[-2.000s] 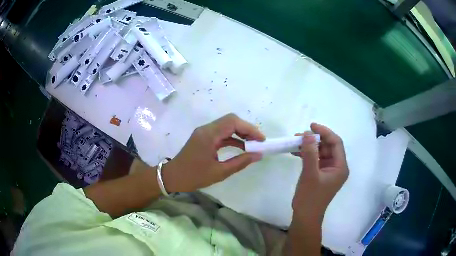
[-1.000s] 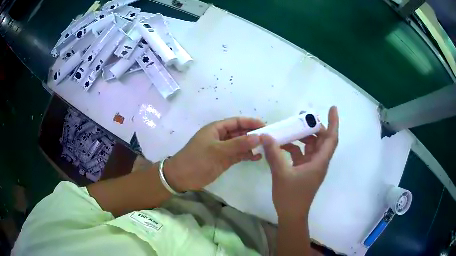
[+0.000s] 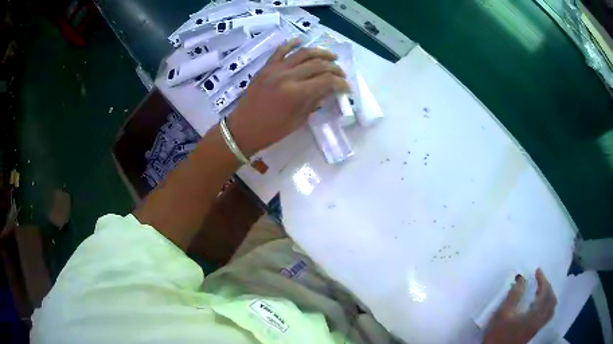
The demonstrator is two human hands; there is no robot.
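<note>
My left hand is over the pile of white handle covers, fingers bent down onto one cover near the pile's right edge. Whether it grips that cover cannot be told. My right hand is at the lower right of the white work sheet, partly cut off by the picture's bottom edge. It holds a white handle cover, blurred and partly hidden by the fingers. The half-assembled fan unit cannot be made out.
An open brown carton with white shells stands on the floor at left, below the bench. A small orange piece lies near the sheet's left edge. Dark specks dot the sheet. A metal post is at the right edge.
My hands have parted: the left has let go of the held cover and moved up-left to the pile, the right has moved down-right with it. The view has shifted left.
</note>
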